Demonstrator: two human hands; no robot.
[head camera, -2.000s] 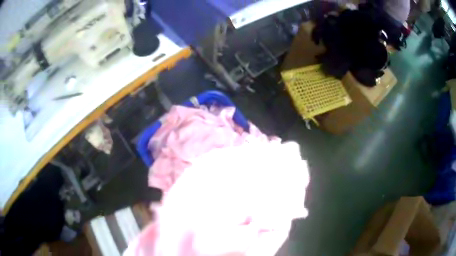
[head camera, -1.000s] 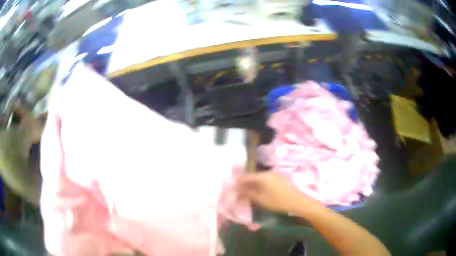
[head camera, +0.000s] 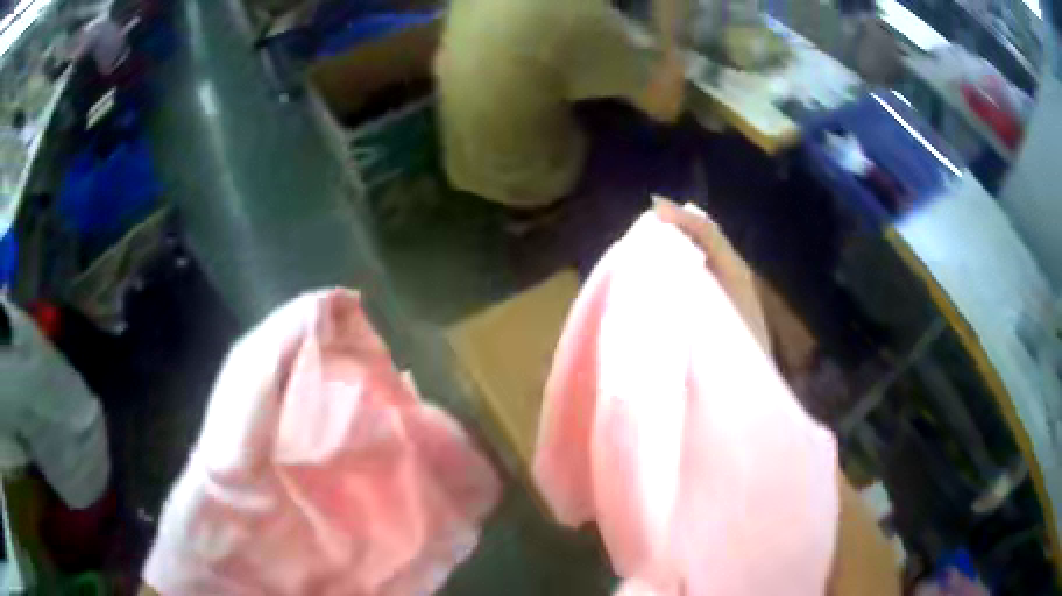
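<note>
Two raised bunches of thin pale-pink cloth are close in front of me, in the head view. The left bunch of cloth (head camera: 314, 454) is crumpled and comes to a peak at its top. The right bunch of cloth (head camera: 687, 431) hangs in long folds from a high point, with a narrow tan strip along its upper right edge that I cannot make out. Both of my hands are hidden by the cloth or too blurred to tell, so their grip does not show.
A person in an olive top (head camera: 512, 105) sits ahead at a machine table. An open cardboard box (head camera: 518, 361) stands on the floor between the bunches. A white table with a yellow edge (head camera: 990, 279) curves along the right. Another person's pale sleeve (head camera: 52, 402) is at far left.
The view has swung away from the blue basket of pink cloth towards the seated person. The wide pink spread now shows as two separate bunches, and the bare forearm no longer shows.
</note>
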